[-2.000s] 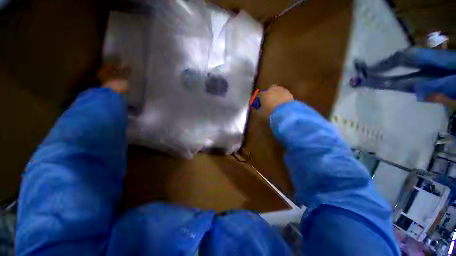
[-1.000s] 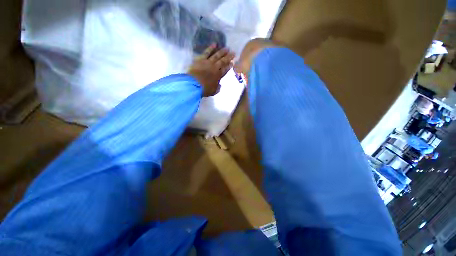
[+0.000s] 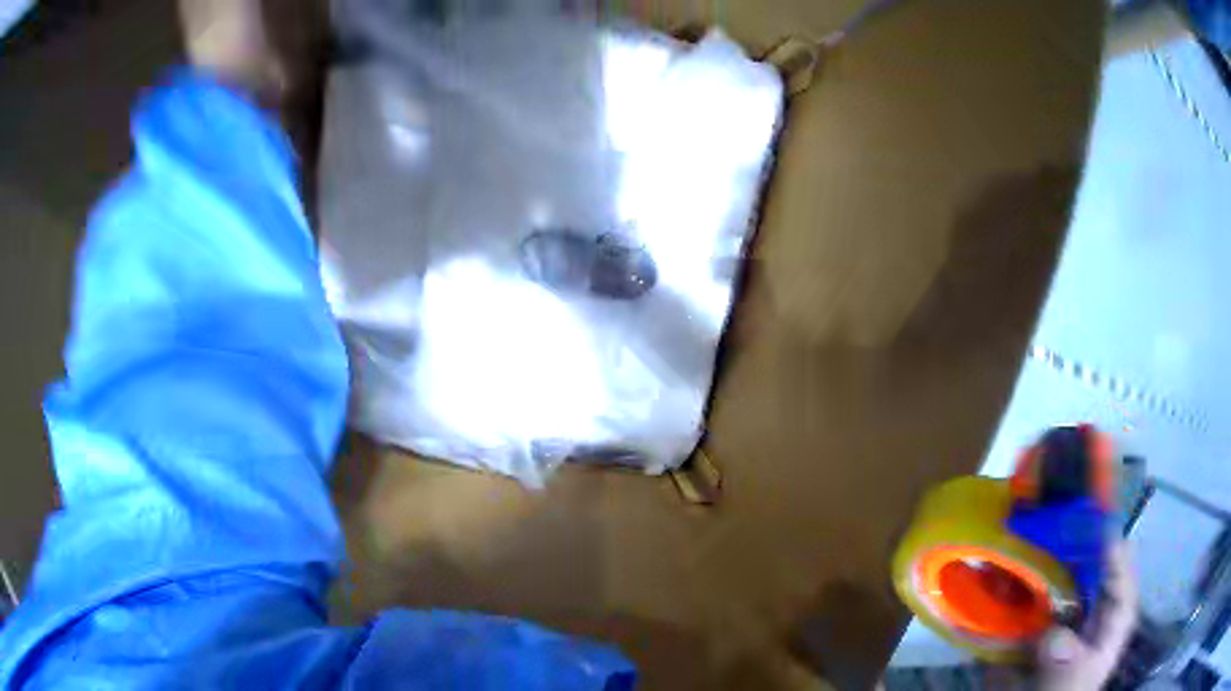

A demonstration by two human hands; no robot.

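Observation:
The plastic-wrapped product (image 3: 500,338), white and shiny with a dark oval mark, lies inside the brown shipping carton (image 3: 905,270). My left hand (image 3: 236,41) is at the top left, blurred and partly cut off, by the product's far left corner; its fingers are not clear. My right hand (image 3: 1100,634) is at the lower right, past the carton wall. It holds the blue and orange-red tape dispenser (image 3: 1067,500) with its yellow tape roll (image 3: 959,497) and orange core.
The carton walls rise around the product. A pale floor (image 3: 1134,270) with a dotted line shows on the right, beyond the carton. A dark metal frame (image 3: 1195,540) stands at the lower right edge.
My left hand has moved from the product's near right part up to the far left. My right hand has moved from the product's edge out to the lower right, with the tape dispenser now visible.

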